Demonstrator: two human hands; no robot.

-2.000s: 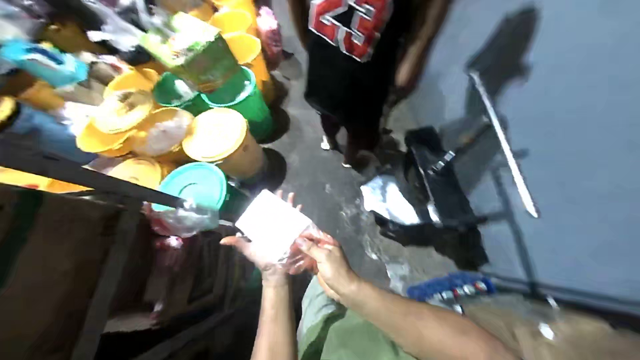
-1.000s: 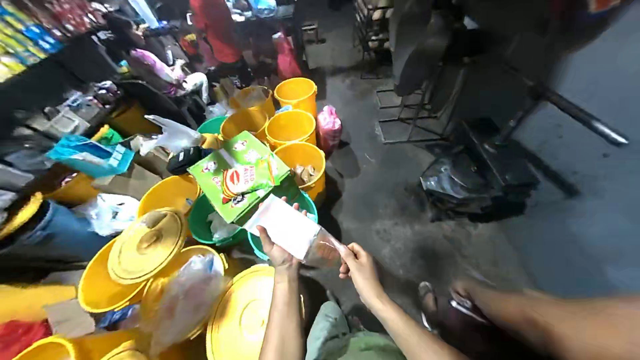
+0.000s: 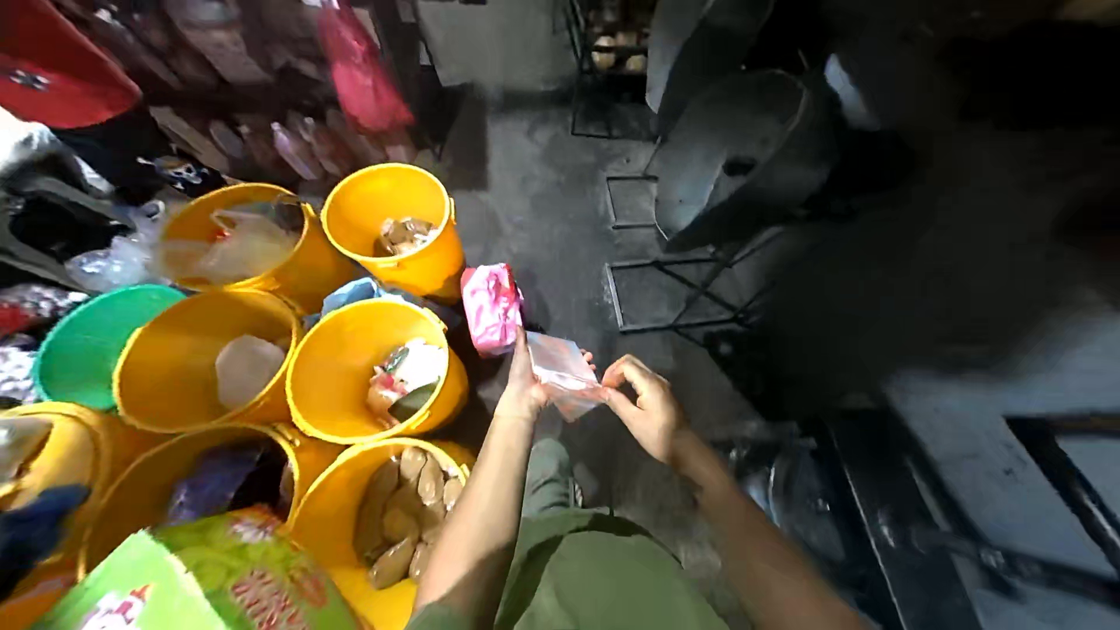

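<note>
A clear plastic bag with something flat and pale in it is between my two hands in the middle of the view. My left hand holds it from the left, its fingers partly behind the bag. On the right, my right hand pinches the bag's edge between thumb and fingertips. Just beyond my left hand, a pink plastic-wrapped bundle stands beside the yellow buckets. The nearest bucket, left of my left forearm, holds brown, rounded filled bags.
Several yellow buckets and a green one crowd the left. A green printed box lies at bottom left. A person in a red shirt is at upper left. Metal frames and a large metal hopper stand on the right.
The view has swung and moved along the row of buckets. The person in the black jersey, seen two seconds ago, is out of view. The bag has stayed in my hands.
</note>
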